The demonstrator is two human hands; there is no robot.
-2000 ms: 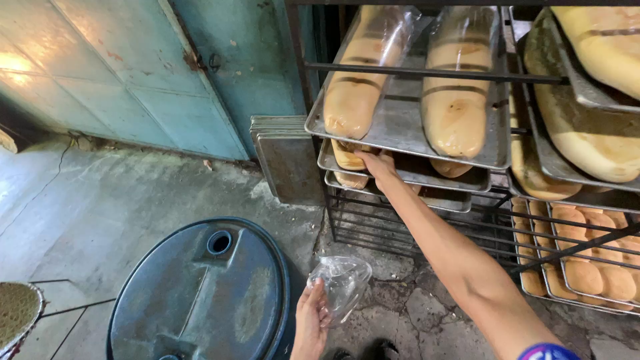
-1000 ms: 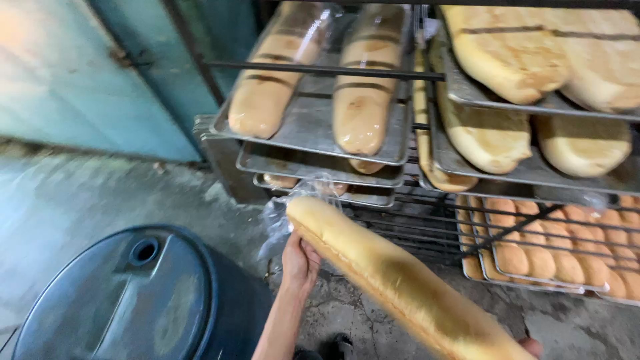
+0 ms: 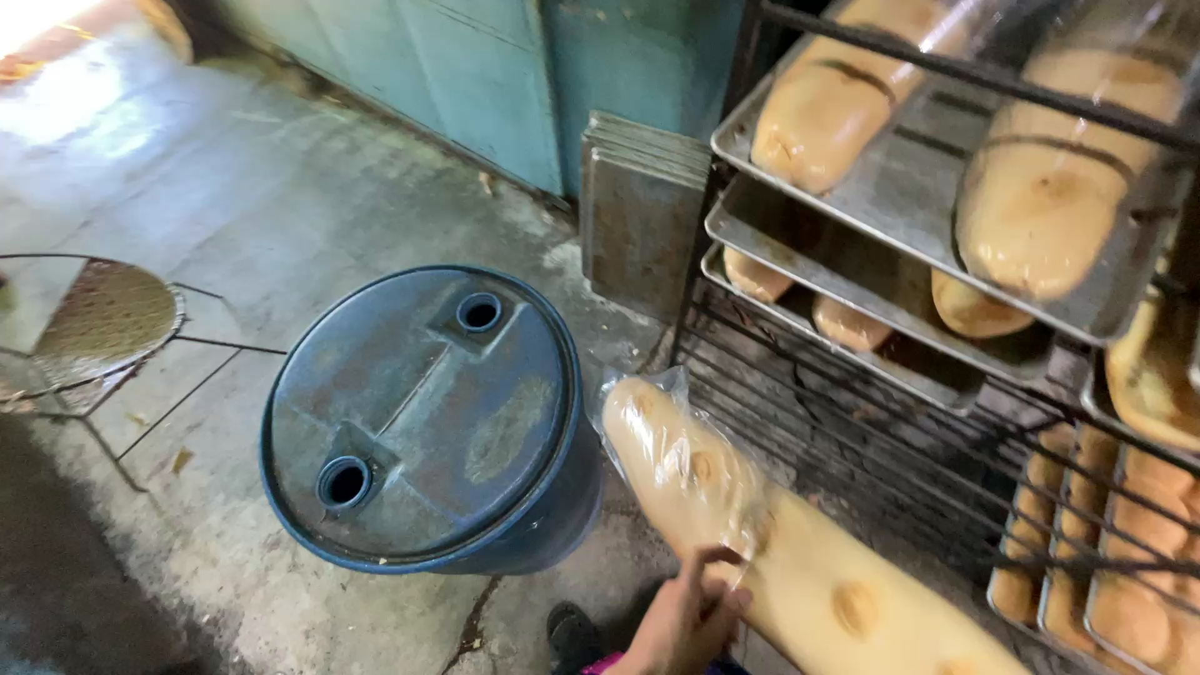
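A long bread loaf slants from the lower right toward the blue drum. Its far end is inside a clear plastic bag, which covers the loaf only partway; the rest of the crust is bare. My left hand is at the loaf's near side, with its fingers pinching the mouth of the bag against the bread. My right hand is out of view; the loaf's near end runs past the bottom edge of the picture.
A blue plastic drum stands at centre left. Metal trays of bagged loaves fill the rack at right, with trays of small buns below. Several flat metal sheets lean by the rack. A round-topped wire stand is at left.
The loaf came off the rack area, where my right hand was reaching earlier. The bag, empty in my left hand at first, now covers the loaf's far end. My right hand has left view.
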